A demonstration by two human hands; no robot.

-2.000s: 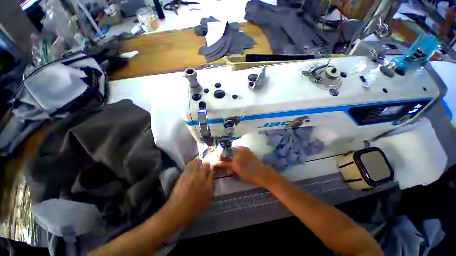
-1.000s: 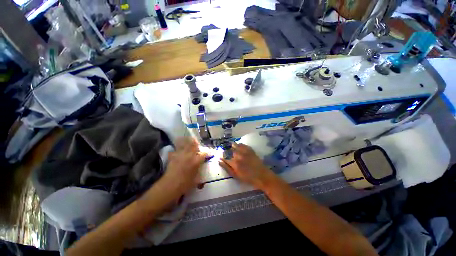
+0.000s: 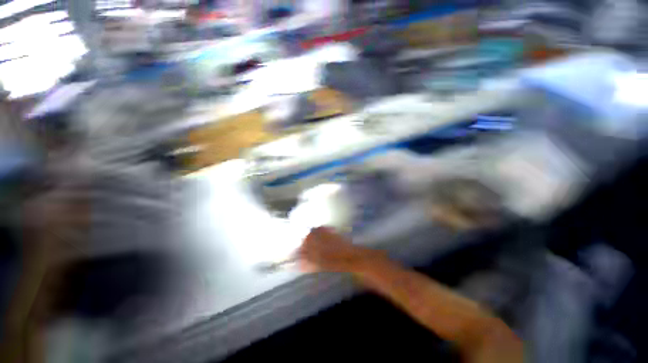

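Note:
The view is strongly blurred. The white sewing machine [image 3: 320, 156] with its blue stripe stands in the middle, its lit needle end at the left. My right hand [image 3: 327, 250] is on the white bed just below the lit end; its fingers are too blurred to tell whether they hold anything. My left hand [image 3: 60, 213] is a blur at the far left, away from the needle. Dark and grey cloth [image 3: 121, 283] lies beside and below it; whether the hand grips it cannot be told.
Blurred small scraps [image 3: 376, 195] and the tan container [image 3: 465, 202] are right of the needle area. The brown board [image 3: 227, 138] lies behind the machine. The grey table edge [image 3: 249, 312] runs along the front. Pale cloth hangs at the lower right.
The view has swung and blurred. My left hand has moved from the needle to the far left, and the dark garment appears shifted left. My right hand stays near the needle.

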